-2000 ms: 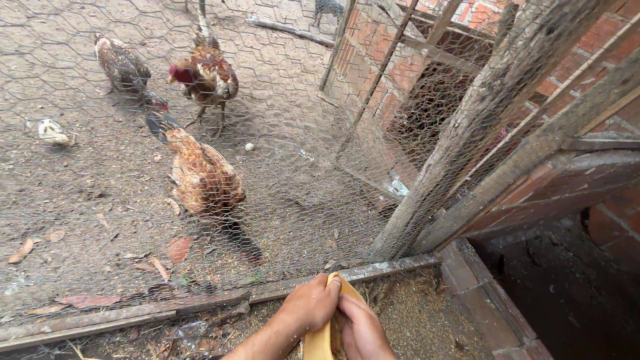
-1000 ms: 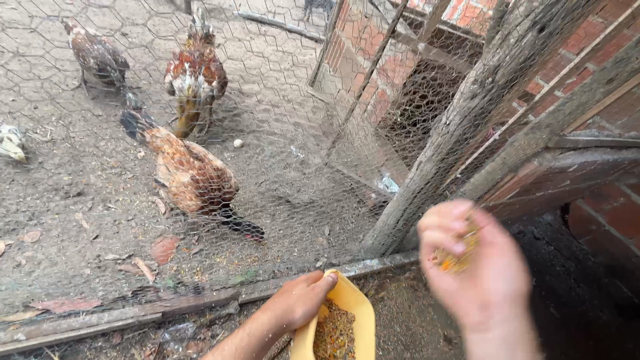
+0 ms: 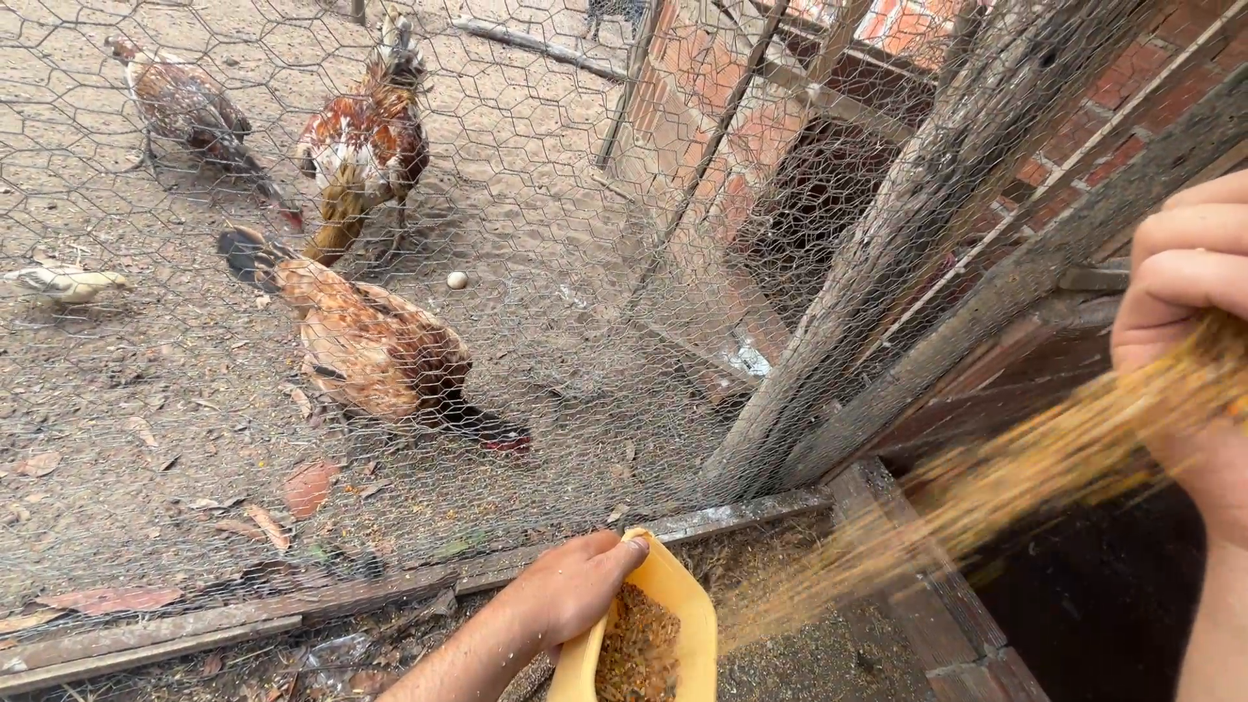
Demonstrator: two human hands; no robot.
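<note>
My left hand (image 3: pixel 580 590) grips the rim of a yellow plastic container (image 3: pixel 690 595) at the bottom middle, with grain feed (image 3: pixel 639 643) inside it. At the right edge my right hand (image 3: pixel 1185 322) is raised, its fingers curled. A blurred stream of flying grain (image 3: pixel 1014 458) stretches from it down and left toward the container. Beyond the wire mesh, a brown hen (image 3: pixel 380 341) lowers its head to the ground. Behind it stand a reddish-brown chicken (image 3: pixel 366 146) and a greyish chicken (image 3: pixel 185 97), heads down. A pale chick (image 3: pixel 68 283) is at the far left.
Hexagonal wire mesh (image 3: pixel 546 322) separates me from the birds, above a wooden base board (image 3: pixel 390 595). A weathered wooden post (image 3: pixel 907 234) leans at the right, near a brick wall (image 3: pixel 1121 88). A low brick edge (image 3: pixel 936 604) borders a dark recess. A whitish round object (image 3: pixel 457 280) lies on the dirt.
My right hand was at the container, then rose holding grain; now it is farther right and higher, with grain streaming from it. The reddish-brown chicken has lowered its head.
</note>
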